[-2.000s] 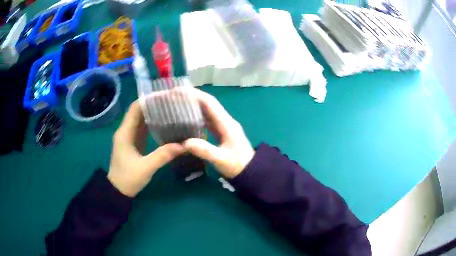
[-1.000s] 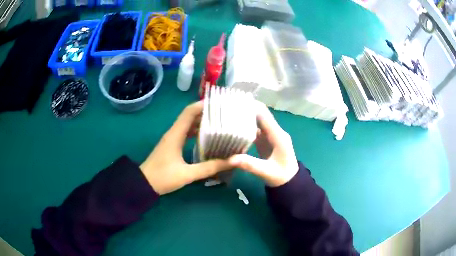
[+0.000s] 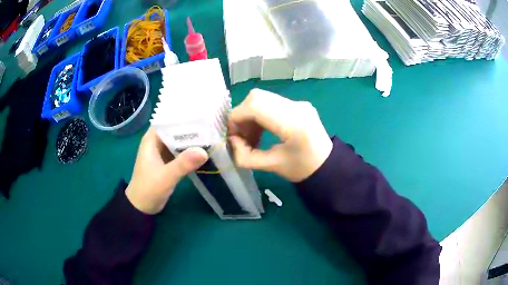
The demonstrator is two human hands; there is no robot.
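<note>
A thick stack of white packaging cards stands tilted in front of me, its stepped edges showing at the top. A printed word and a long dark panel show on the near card. A thin yellow rubber band runs across the stack. My left hand holds the stack from the left, thumb on the front card. My right hand is at the stack's right edge, thumb and forefinger pinched at the side near the band; whether they grip the band or the cards is unclear.
Blue bins, a clear round tub and a shallow dish are at left. Red and white squeeze bottles stand behind the stack. White stacks and fanned cards lie at back. A white scrap lies nearby.
The stack has turned from its edges facing me to its printed front card and band showing. My right hand has moved from the stack's near end to its right side. The view has shifted.
</note>
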